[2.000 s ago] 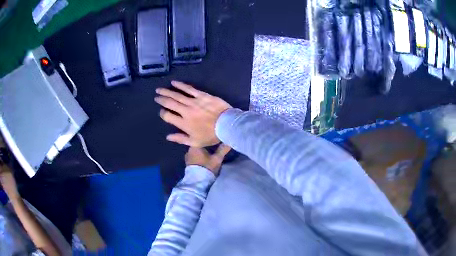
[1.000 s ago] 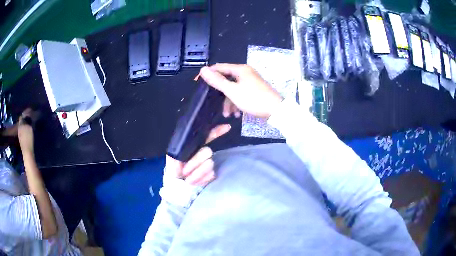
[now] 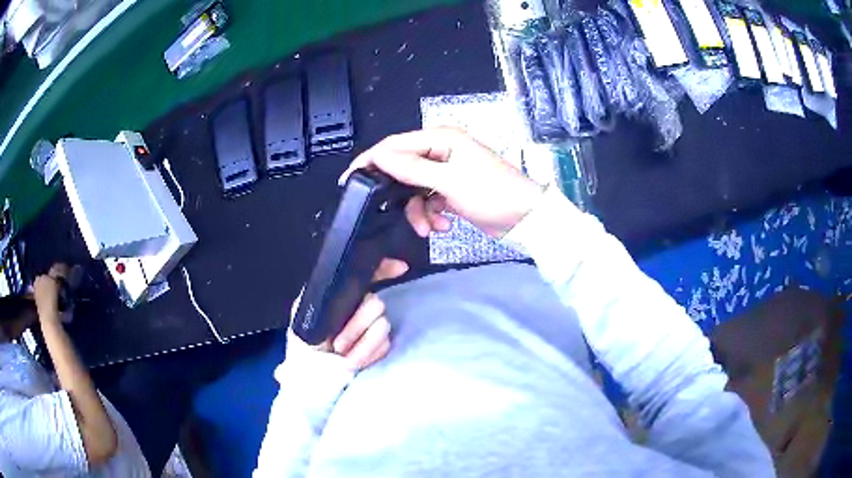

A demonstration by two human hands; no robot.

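A closed black unit [image 3: 338, 252] is held tilted on edge in front of my body, its near end low at the left. My left hand [image 3: 360, 331] grips its lower end, with fingers on the right side and the thumb apart. My right hand [image 3: 448, 177] is at its upper end, fingertips on the top corner. Its far broad face is hidden. Three black rear housings [image 3: 283, 121] lie in a row on the black mat behind it.
A white box-shaped machine [image 3: 117, 196] with a cable stands left. A neighbouring person's arm [image 3: 75, 373] is at the far left. Bubble wrap [image 3: 458, 245] lies behind my right hand. Bagged black parts [image 3: 560, 79] and waiting half-assemblies [image 3: 743, 47] lie at the right. A green conveyor belt [image 3: 271, 42] runs behind.
The hands were empty-looking and overlapping two seconds ago, then held the black unit. Since then the unit has turned more upright on its edge, and an orange bit at its top corner no longer shows.
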